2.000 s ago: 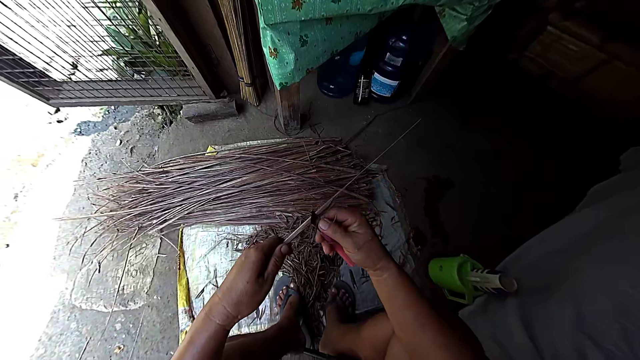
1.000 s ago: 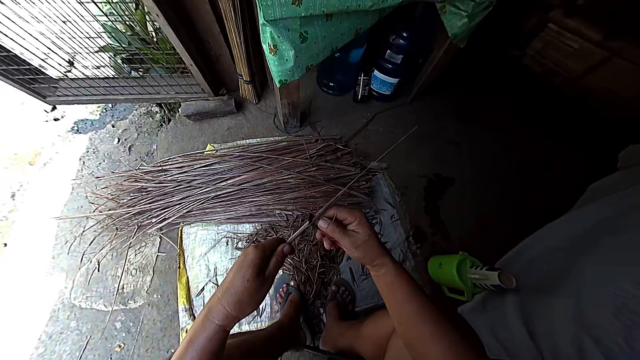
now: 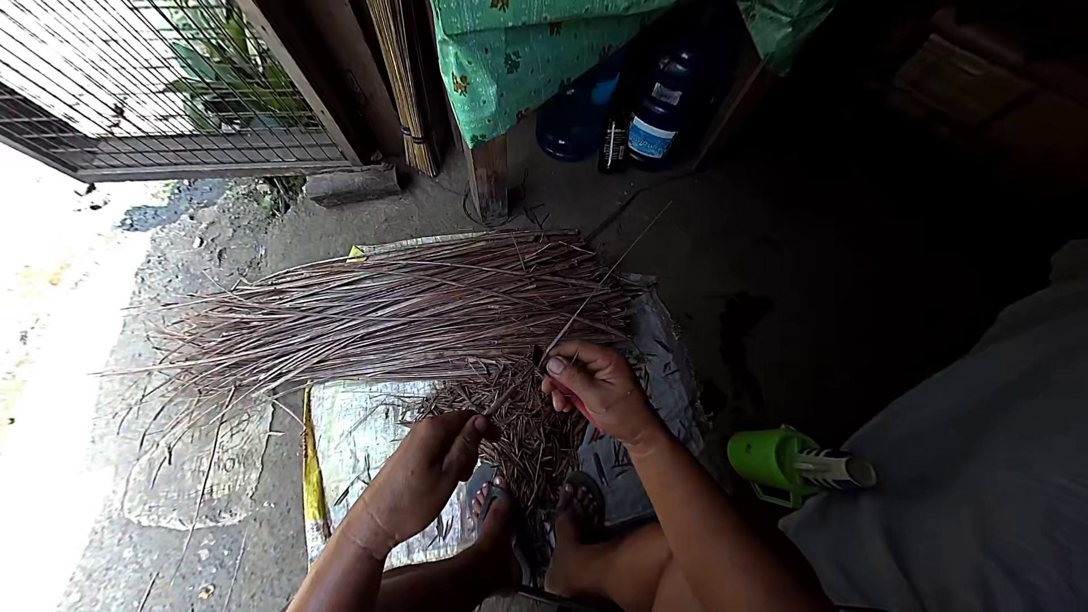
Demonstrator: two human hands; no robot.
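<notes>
My left hand (image 3: 446, 450) pinches the lower end of a thin brown stick (image 3: 586, 302) between thumb and fingers. Up and to the right of it, my right hand (image 3: 595, 387) grips a small tool with a red handle (image 3: 586, 410) and a dark blade (image 3: 537, 357), held against the stick. The stick's thin end points up and right. A large pile of long brown sticks (image 3: 408, 306) lies beyond my hands. Short dark shavings (image 3: 531, 442) are heaped below and between my hands, on a woven plastic sack (image 3: 365, 425).
My sandalled feet (image 3: 493, 501) rest at the sack's near edge. A green plastic mug (image 3: 765, 463) with something pale in it stands at the right. Beyond the pile are a wooden table leg (image 3: 488, 183), blue water bottles (image 3: 663, 102), a bundle of upright sticks (image 3: 408, 93) and a mesh gate (image 3: 212, 85).
My left hand has moved slightly down and left, and the gap between my hands is wider. My right hand stays near the same place.
</notes>
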